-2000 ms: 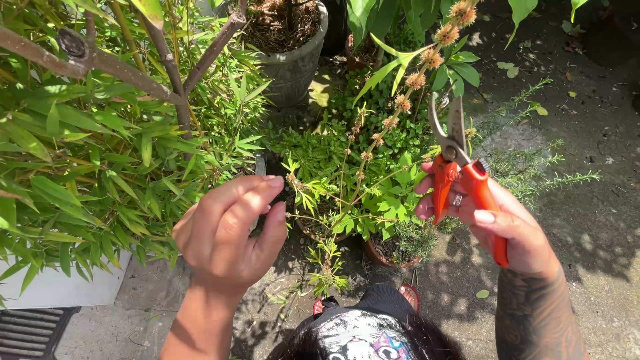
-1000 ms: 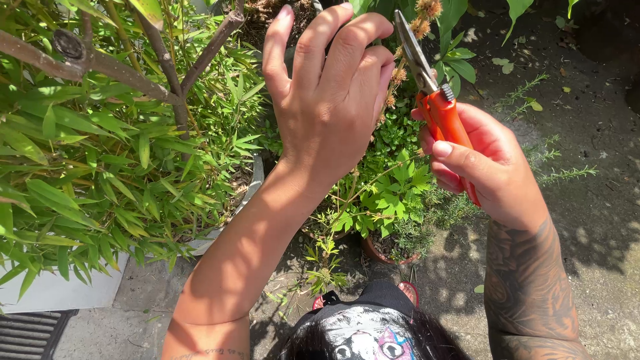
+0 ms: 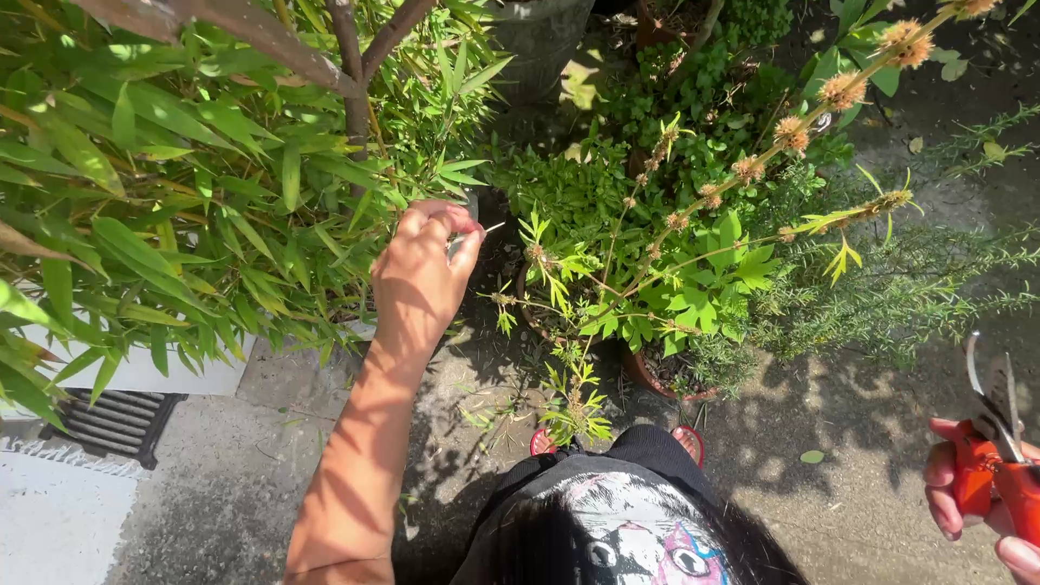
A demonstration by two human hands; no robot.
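Note:
My left hand (image 3: 426, 264) has its fingers pinched together beside the bamboo-like foliage, with a thin pale stalk piece (image 3: 495, 227) poking out from the fingertips. At the right edge my right hand (image 3: 967, 496) holds red-handled pruning shears (image 3: 1003, 463), partly out of view, their blades apart and touching no stem. Between the hands stands a leafy plant whose long stem carries dry, spiky orange-brown seed heads (image 3: 790, 136); it leans toward the upper right. A thinner side shoot (image 3: 861, 213) points right.
Dense bamboo-like foliage (image 3: 154, 203) and brown branches (image 3: 353, 106) fill the left. A terracotta pot (image 3: 662, 382) stands near my feet, a grey pot (image 3: 540, 49) at the top. A drain grate (image 3: 114, 422) lies lower left, and rosemary-like sprigs (image 3: 877, 276) spread at the right.
My left hand has come down from the upper stem to beside the left foliage. My right hand, with the shears, has moved down and right, away from the stem; the blades now stand apart.

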